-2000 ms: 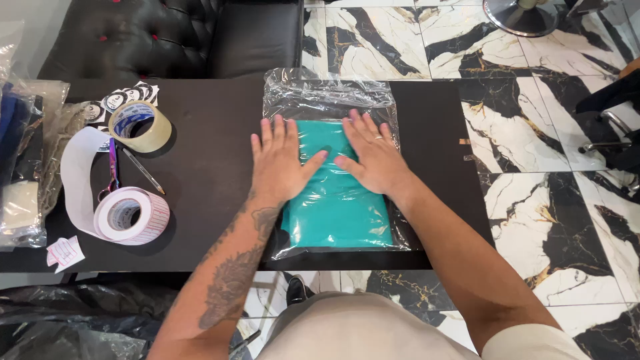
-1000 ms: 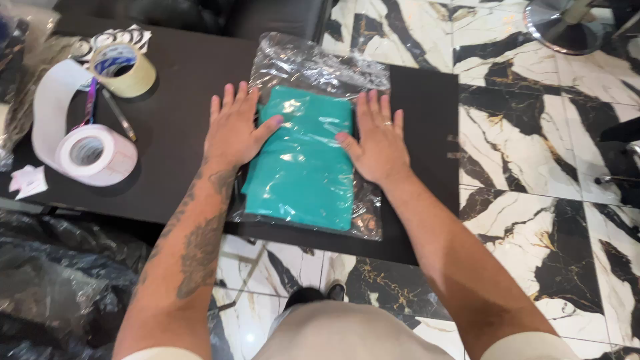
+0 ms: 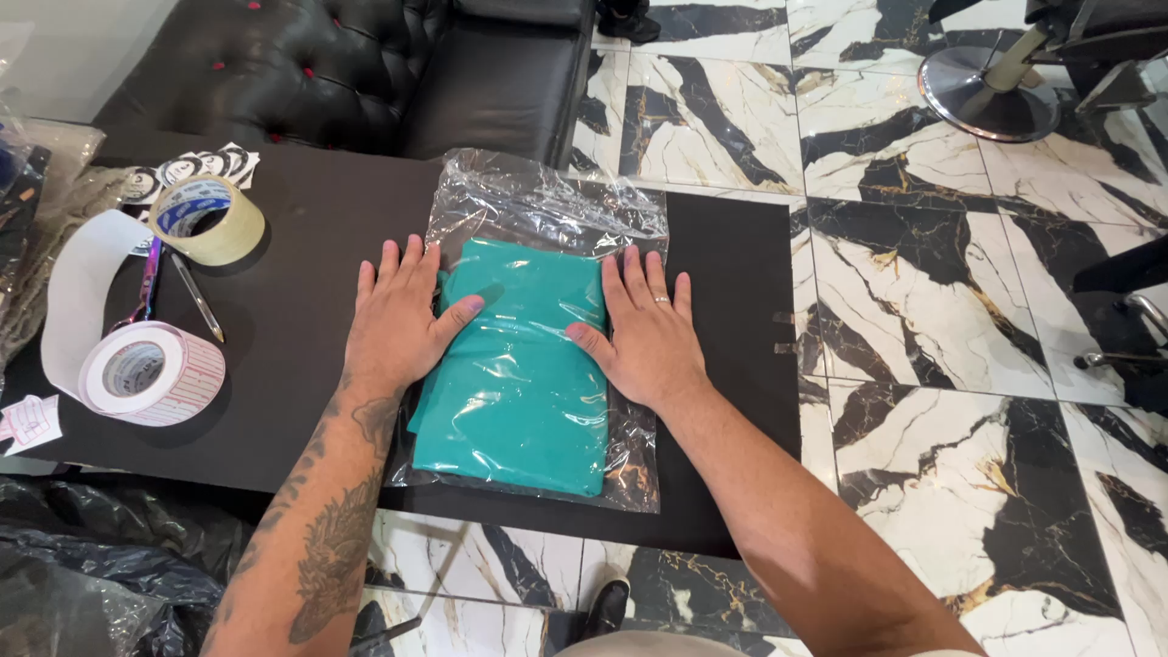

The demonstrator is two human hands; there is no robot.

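A folded teal cloth [image 3: 520, 383] lies inside a clear plastic bag [image 3: 547, 196] on the black table [image 3: 301, 237]. My left hand [image 3: 397, 315] rests flat along the bag's left side, its thumb over the cloth's edge. At the right side, my right hand [image 3: 646, 328] lies flat with a ring on one finger and its thumb on the cloth's edge. Both hands have their fingers apart and grip nothing. The bag's far end is wrinkled and extends beyond the cloth, and its near end lies by the table's front edge.
Left on the table are a roll of packing tape [image 3: 208, 219], a roll of printed labels [image 3: 153, 372], scissors [image 3: 149, 283], a pen [image 3: 198, 297], round stickers [image 3: 214, 164] and a paper scrap [image 3: 32, 424]. Behind stands a black tufted sofa [image 3: 301, 73]; black plastic [image 3: 100, 547] lies lower left.
Both hands have moved outward, from on top of the cloth to the sides of the bag. The view has shifted.
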